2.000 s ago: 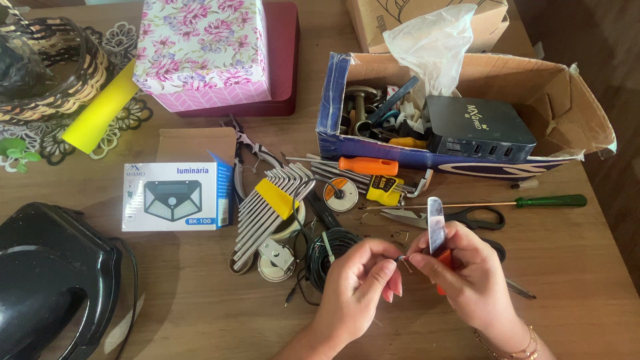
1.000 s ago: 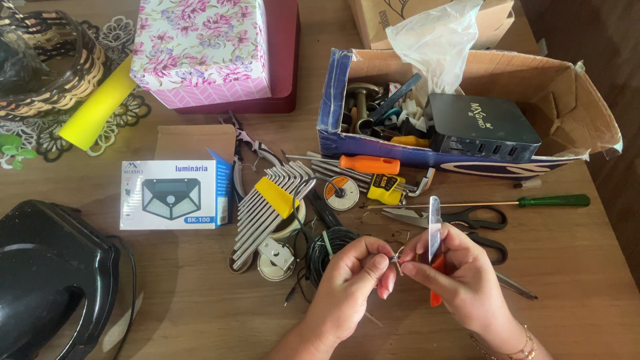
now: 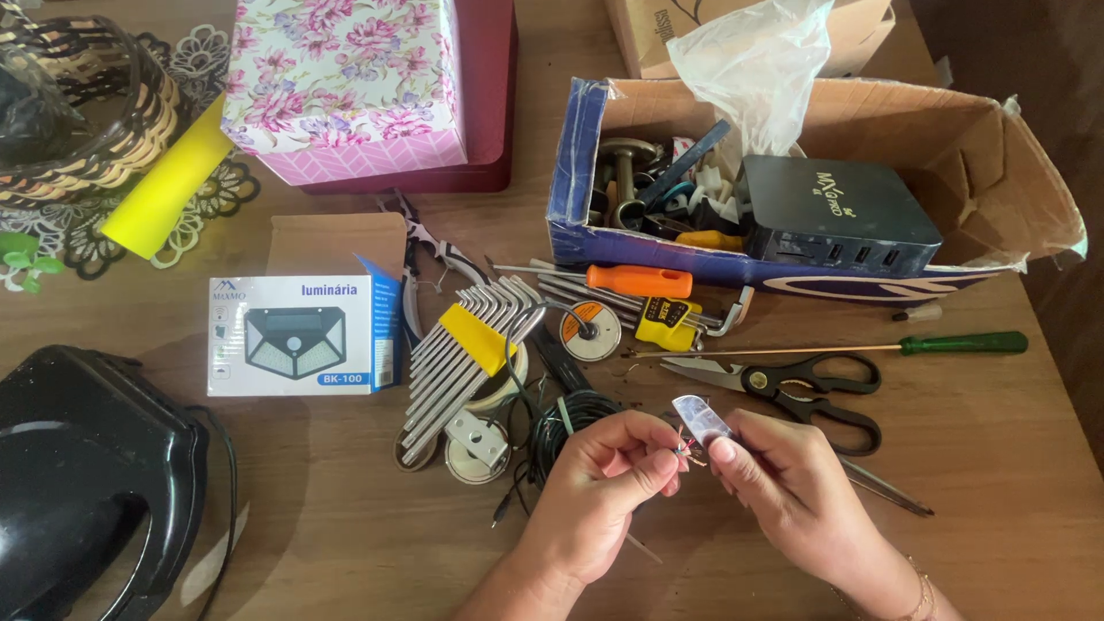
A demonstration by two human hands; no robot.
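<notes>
My left hand (image 3: 608, 492) pinches the stripped end of a cable, whose thin coloured wires (image 3: 684, 450) fan out from the fingertips. A knife with a short, wide metal blade (image 3: 700, 420) is in my right hand (image 3: 780, 474); the fingers cover its handle, and the blade points up and left beside the wires. Just behind my left hand lies a coil of black cable (image 3: 561, 427). Black-handled scissors (image 3: 776, 384) rest beyond my right hand, near a green-handled screwdriver (image 3: 962, 343).
A hex key set (image 3: 466, 354), pliers (image 3: 423, 250), an orange-handled screwdriver (image 3: 638, 281) and a light-fixture box (image 3: 293, 345) lie behind. A cardboard box of parts (image 3: 776, 276) stands at back right, a floral box (image 3: 345, 86) at back left. A black appliance (image 3: 95, 483) sits at left.
The knife blade, upright a second ago, now leans to the left. Its orange handle, visible earlier, is now hidden by my right hand. The wires now show spread apart at my left fingertips.
</notes>
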